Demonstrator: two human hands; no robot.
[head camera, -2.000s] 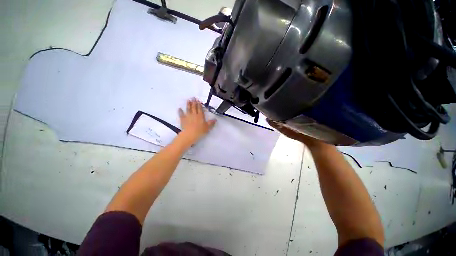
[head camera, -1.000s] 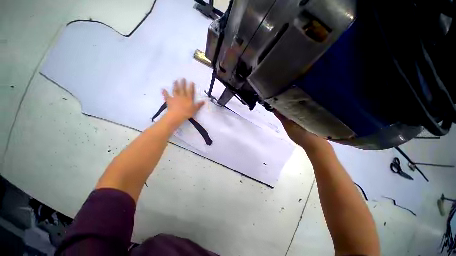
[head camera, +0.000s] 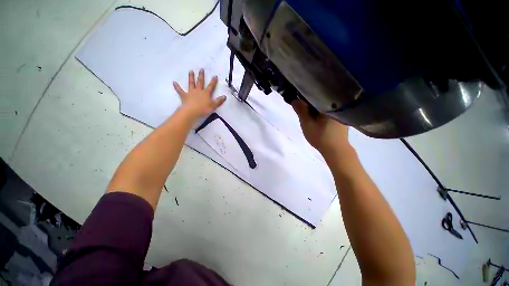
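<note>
The silver and blue cutting machine fills the upper right, its thin upright blade and standard standing in the pale lilac-white fabric lay. My left hand lies flat on the lay, fingers spread, left of the blade. My right hand is closed at the machine's underside; the motor hides the fingertips and most of the handle. A small pale offcut with a curved black strip lies on the lay below my left hand. A cut line runs from the blade toward the lower right.
Black-handled shears lie on the lay at the right. Dark clamps with thin rods sit at its far right edge. Small dark bits dot the off-white table. Scraps are heaped below the table's edge at lower left.
The view has shifted and turned; the lay appears further right and tilted. The shears and rods have come into view, and the yellow stick is out of sight. My left hand no longer covers part of the offcut.
</note>
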